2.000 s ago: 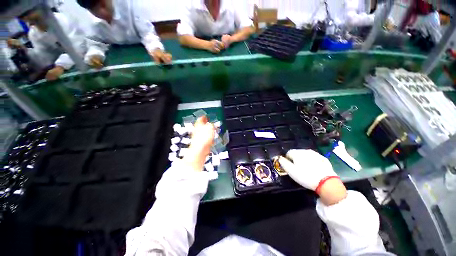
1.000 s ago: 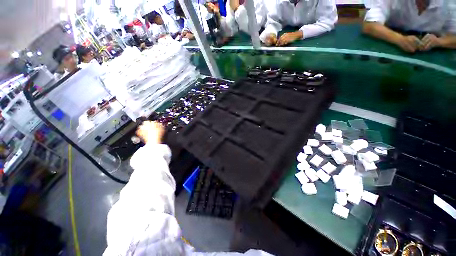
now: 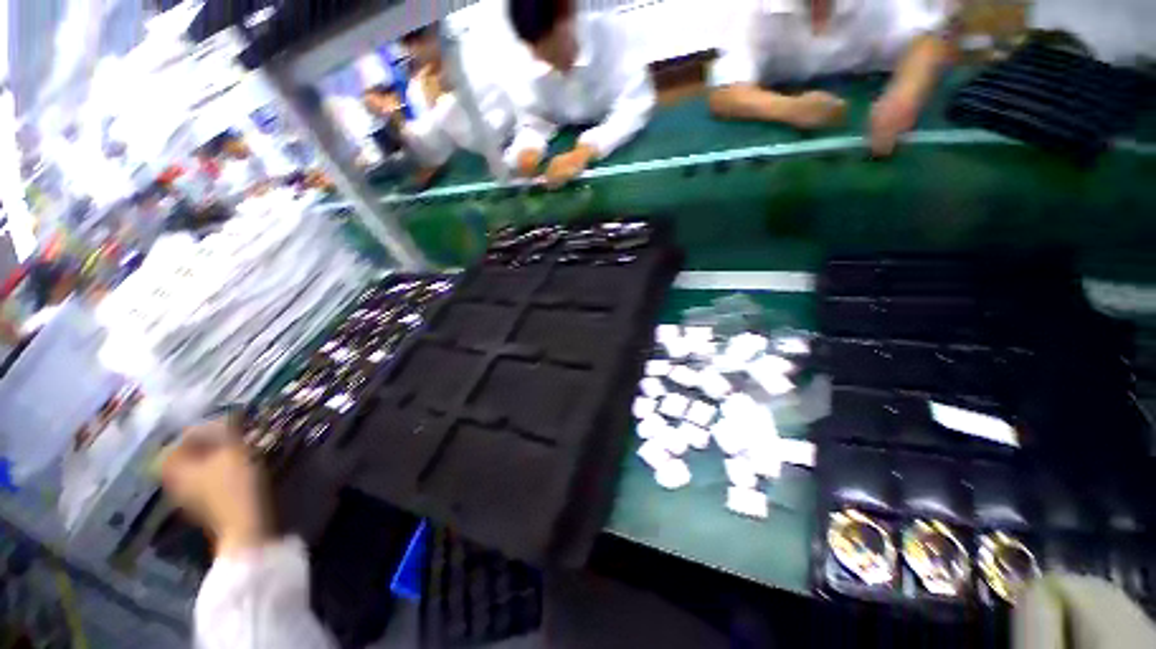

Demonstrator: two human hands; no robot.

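My left hand, bare and blurred, is at the near left edge of the tray crowded with small dark parts; I cannot tell whether it holds anything. My right hand, in a white glove, is cut off by the lower right edge, beside the glossy black blister tray. Its fingertips and anything in them cannot be made out. Round units with gold centres sit in the near row of that tray. A white label strip lies on it.
White pads lie scattered between the trays, with clear sheets around them. A large matte black tray is at centre left, dark parts along its far edge. White trays in plastic are stacked far left. People in white sit opposite. A blue bin is below.
The view has swung left, then partly back right. My left hand has left the white pads for the far-left tray. My right hand, out of view one second ago, shows again at the lower right.
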